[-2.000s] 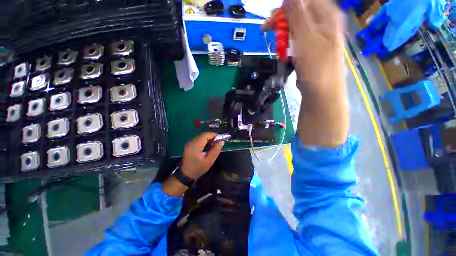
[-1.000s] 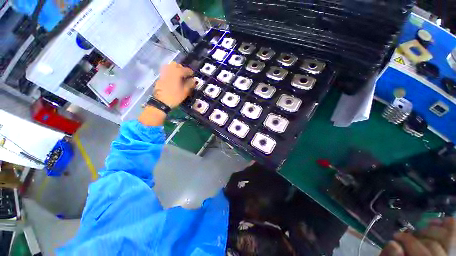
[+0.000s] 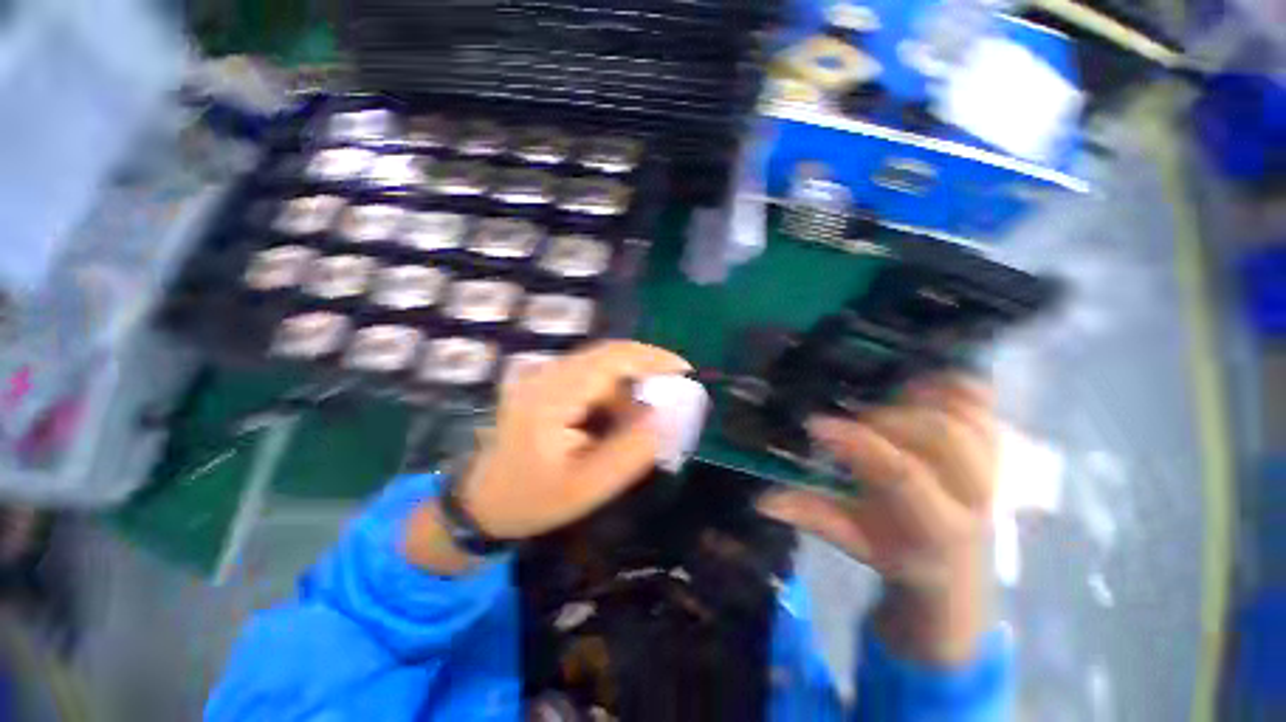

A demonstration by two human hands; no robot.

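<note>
The view is blurred. My left hand [image 3: 571,437] holds a whitish metal housing [image 3: 674,418] between thumb and fingers, at the bench's front edge. My right hand [image 3: 903,487] is at the near side of the black clamp fixture [image 3: 903,332], with fingers and thumb apart and nothing seen in it. The fixture's details are too blurred to tell. The black blister tray [image 3: 212,289] lies to the left, with rows of silver housings [image 3: 406,285] in its pockets.
Stacked black trays [image 3: 550,64] stand behind the working tray. A blue case [image 3: 903,176] is at the back, with a finned metal block [image 3: 815,209] by it. White paper [image 3: 726,237] hangs beside the stack. A grey aisle with a yellow line lies at the right.
The view has swung back right. My left hand has moved from the tray's far left side to near the fixture, now holding a housing. My right hand is more fully in view.
</note>
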